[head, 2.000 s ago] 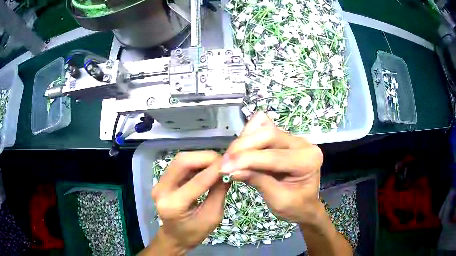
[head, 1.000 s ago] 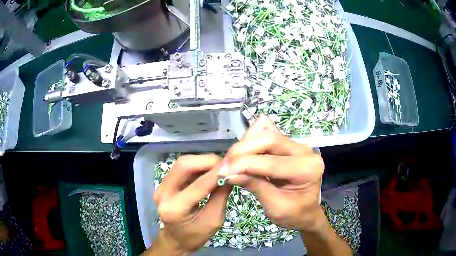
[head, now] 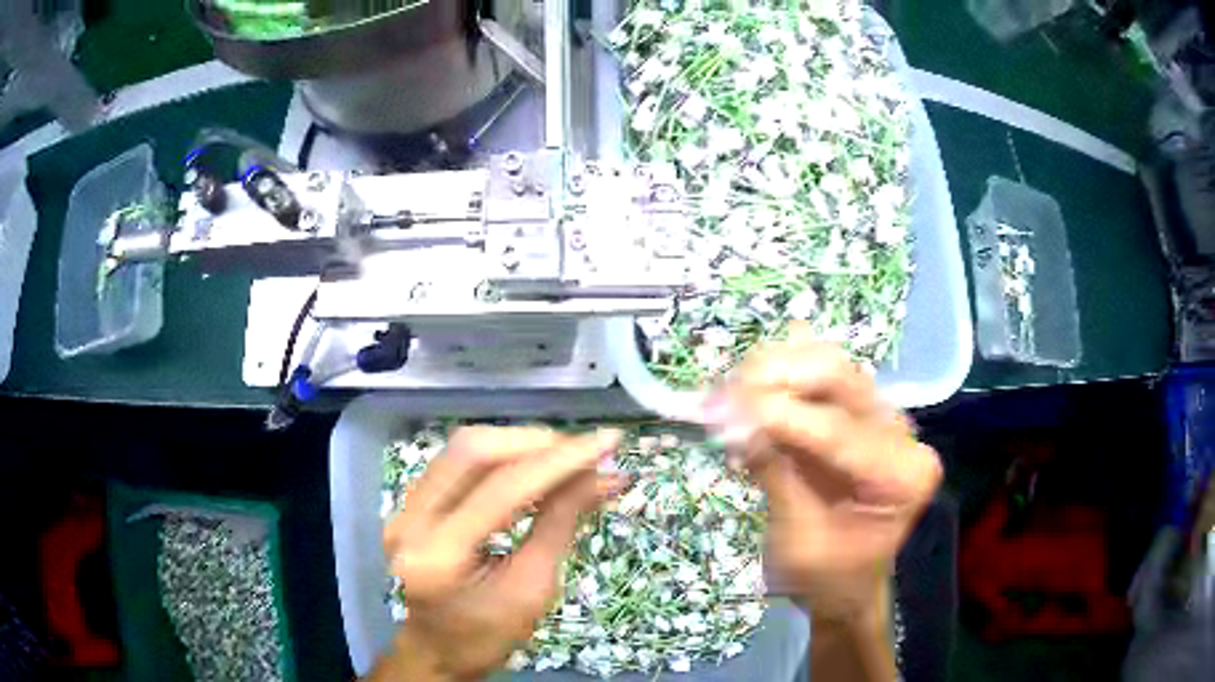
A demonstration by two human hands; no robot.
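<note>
My left hand (head: 486,533) is over the lower bin (head: 349,533), thumb and forefinger tips close together. I cannot tell if anything is between them. My right hand (head: 846,473) is blurred, over the lower bin's right side, just below the upper bin (head: 939,287). Its fingertips are bunched, and whether they hold a piece cannot be made out. White workpieces with green wires (head: 666,573) fill the lower bin and are heaped in the upper bin. The hands are apart.
The silver press (head: 533,247) stands above the lower bin, with its air hoses (head: 320,373) at lower left. The bowl feeder (head: 373,67) is behind it. Small clear boxes (head: 113,313) (head: 1026,327) lie far left and right. A green crate (head: 273,573) is lower left.
My hands were together at a small green-ringed piece and have parted. My right hand has moved right; that piece no longer shows clearly. The camera view has shifted slightly.
</note>
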